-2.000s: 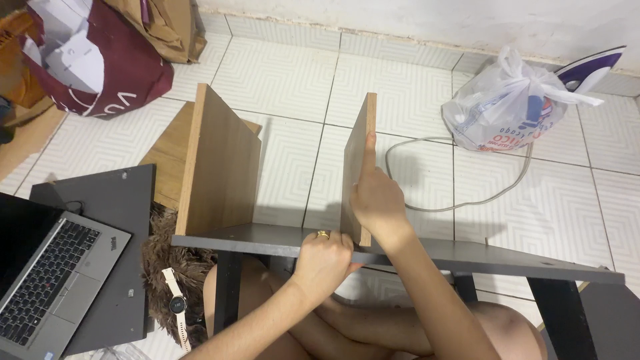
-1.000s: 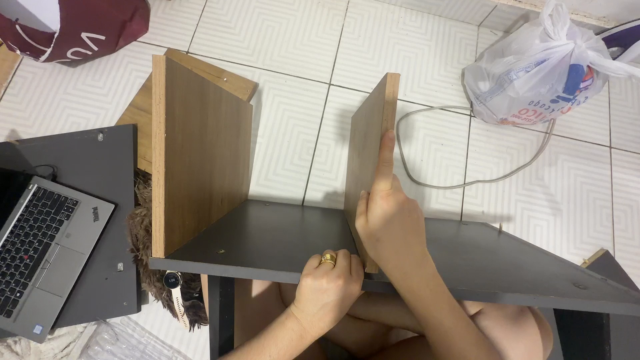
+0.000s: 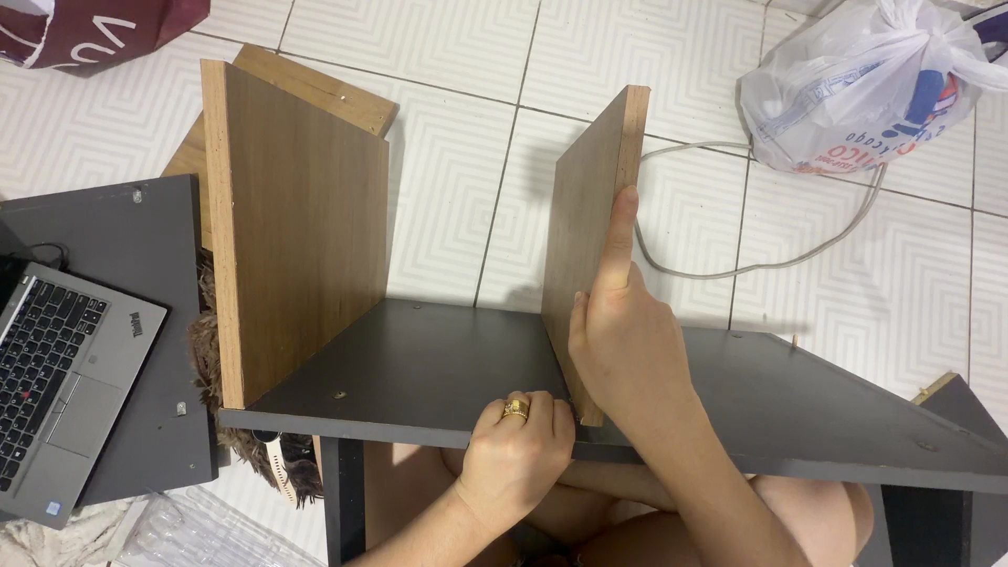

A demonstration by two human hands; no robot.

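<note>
A dark grey furniture panel (image 3: pixel 457 362) lies across my lap, with two wood-finish boards standing on it. My left hand (image 3: pixel 524 441), with a gold ring, is curled over the panel's near edge, just left of the middle board. My right hand (image 3: pixel 630 339) grips the middle board (image 3: pixel 583 197), its index finger stretched along the board's near edge. The left board (image 3: pixel 303 220) stands at the panel's left end, untouched. A small dowel (image 3: pixel 795 340) sticks up at the panel's right far edge. Metal fittings (image 3: pixel 340 394) sit in the panel's surface.
At left, a ThinkPad laptop (image 3: pixel 71 386) rests on another dark panel (image 3: pixel 150 260). Behind the left board lies a wooden piece (image 3: pixel 323 87). A maroon bag (image 3: pixel 102 31), a tied plastic bag (image 3: pixel 850 94) and a grey cable (image 3: pixel 732 274) are on the tiled floor. A watch (image 3: pixel 276 465) lies on brown fur.
The view has moved closer to the panel. Both hands keep much the same places, the left at the panel's edge and the right on the middle board.
</note>
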